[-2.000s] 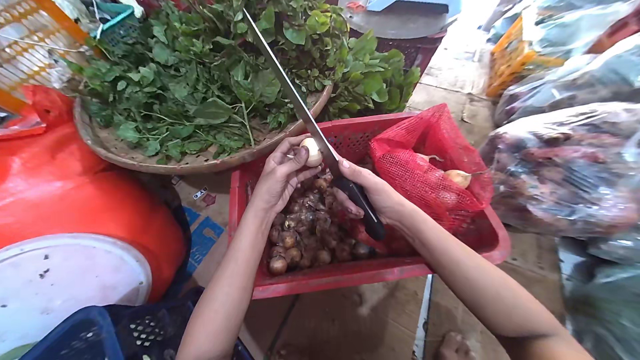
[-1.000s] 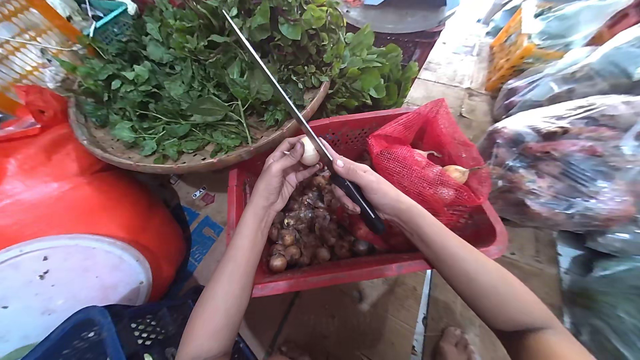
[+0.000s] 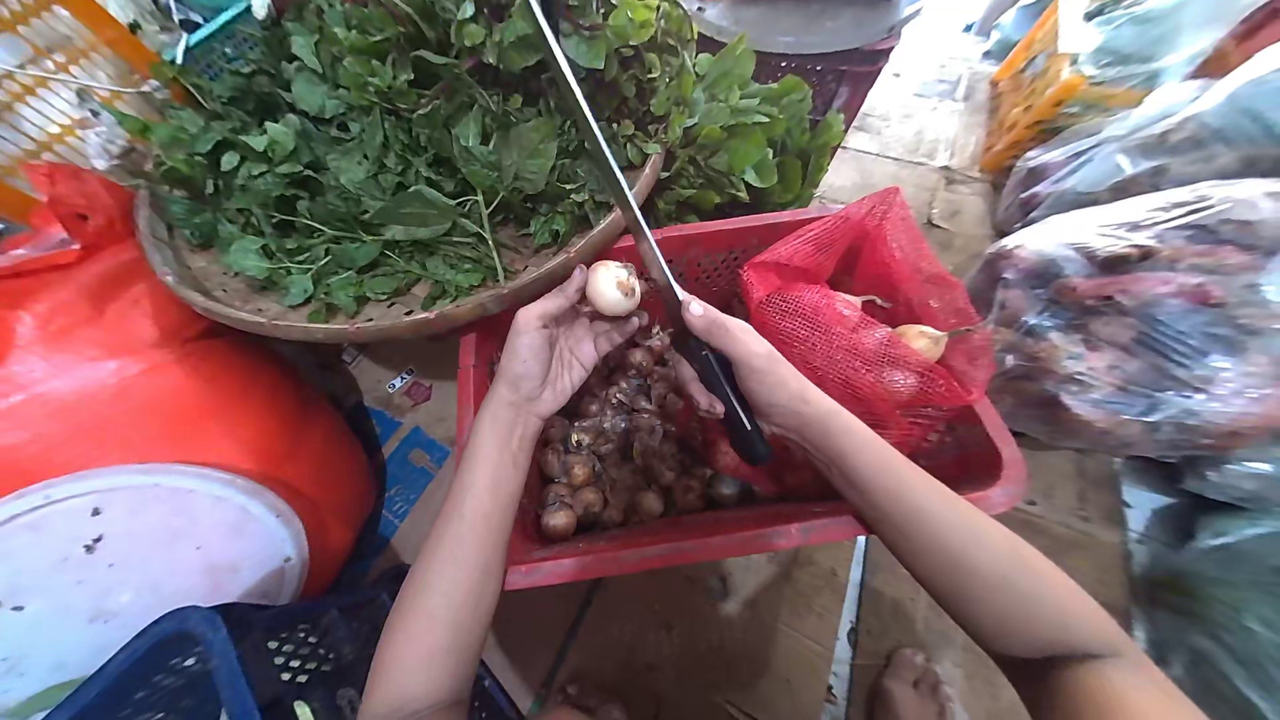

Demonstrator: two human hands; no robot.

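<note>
A pale onion is held between the thumb and fingers of my left hand, above a red plastic crate. My right hand grips the black handle of a long knife, whose blade points up and away, just right of the onion. Small brown onions lie in the crate below my hands. At the crate's right side rests a red mesh bag with larger onions in it, one poking out near its edge.
Beyond the crate, a round woven tray holds leafy greens. An orange-red plastic bag and a round white lid are at left, above a dark blue basket. Clear plastic bags lie at right. A bare foot shows below.
My left hand has turned more palm-up and its fingers have opened out around the onion, which shows more fully now. The knife blade has tipped to a steeper angle in my right hand.
</note>
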